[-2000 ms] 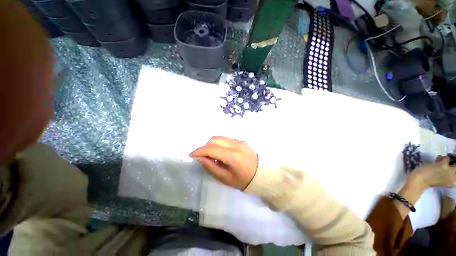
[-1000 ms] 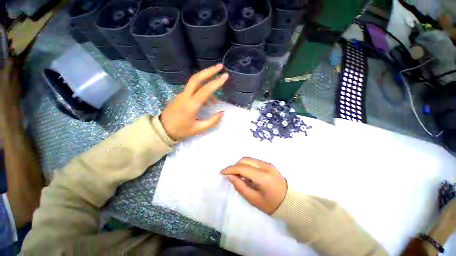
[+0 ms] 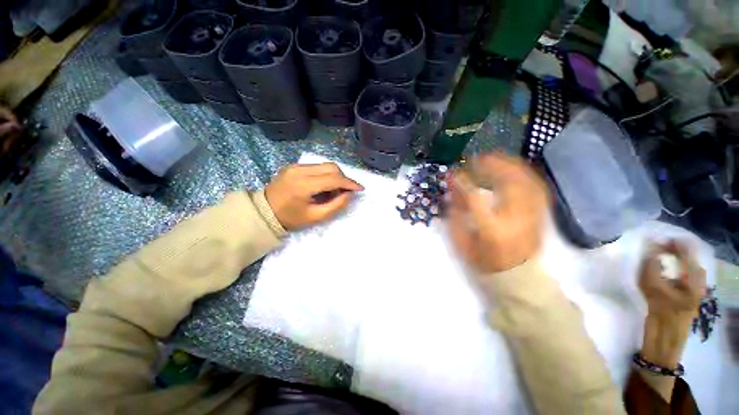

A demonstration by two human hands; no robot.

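Note:
A pile of small black inserts with pale centres point(image 3: 423, 194) lies on the white foam sheet point(image 3: 324, 300). My left hand point(image 3: 312, 196) is at the sheet's upper left edge, left of the pile, fingers curled in towards the thumb; no part shows in it. My right hand point(image 3: 498, 212) is blurred and covers the pile's right side; I cannot tell if it holds anything. A translucent box-shaped tank with a black edge point(image 3: 600, 174) is to the right of my right hand.
Dark stacked housings point(image 3: 258, 81) stand at the back, a shorter stack point(image 3: 386, 130) nearest the pile. A clear unit on a black base point(image 3: 142, 134) lies on bubble wrap at left. A green post point(image 3: 478, 97) rises behind the pile. Another person's hand point(image 3: 672, 280) holds something pale at right.
My right hand has moved up and right to the pile. My left hand has come down slightly and its spread fingers have closed in. The clear tank at right has appeared.

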